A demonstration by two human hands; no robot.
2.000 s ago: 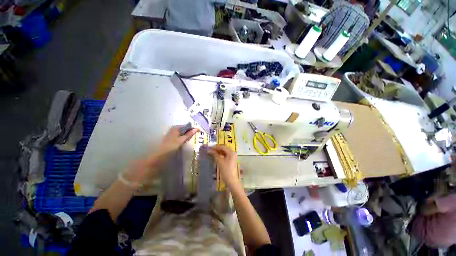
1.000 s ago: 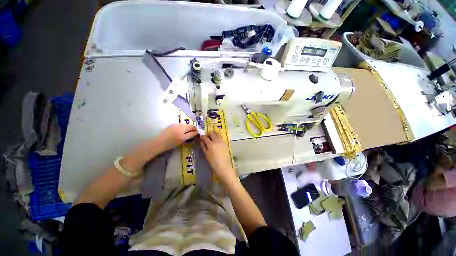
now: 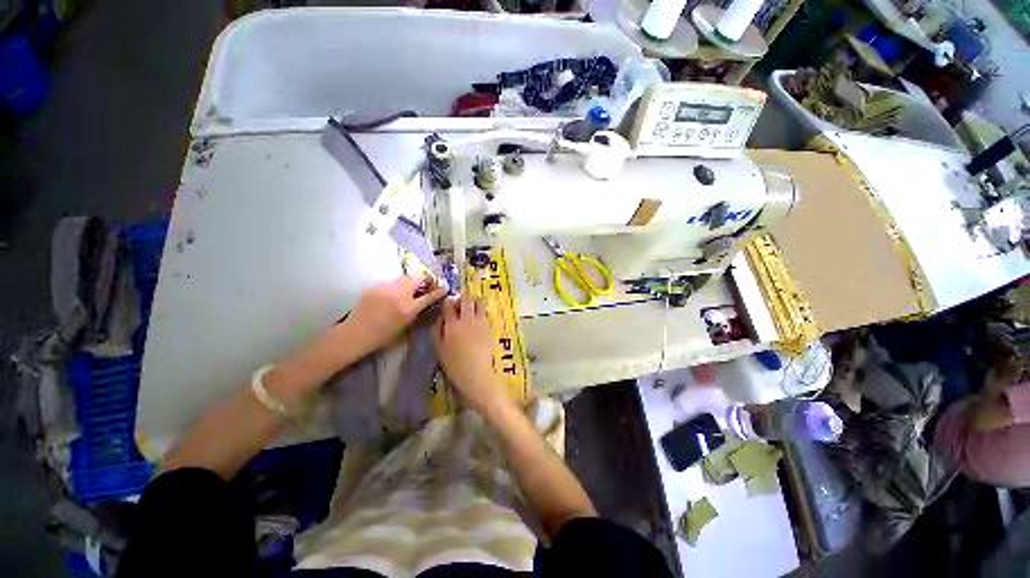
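The white sewing machine stands on the worn white table. My left hand holds grey fabric just in front of the needle area, fingers pinched at its edge. My right hand lies flat beside it on the fabric, fingertips near the presser foot. The fabric hangs from under my hands towards my lap. A narrow purplish-grey strip runs from the back of the table to a white guide left of the needle. The exact stitching point is too small to tell.
Yellow-handled scissors lie on the machine bed right of my hands. Yellow tape edges the bed. A white trough with dark cloth stands behind. A blue crate with grey bundles is at left. A person's pink sleeve shows at right.
From two seconds ago, both hands have come together at the needle area. Since one second ago, my right hand has shifted slightly left onto the fabric, and the fabric has moved left, uncovering more yellow tape.
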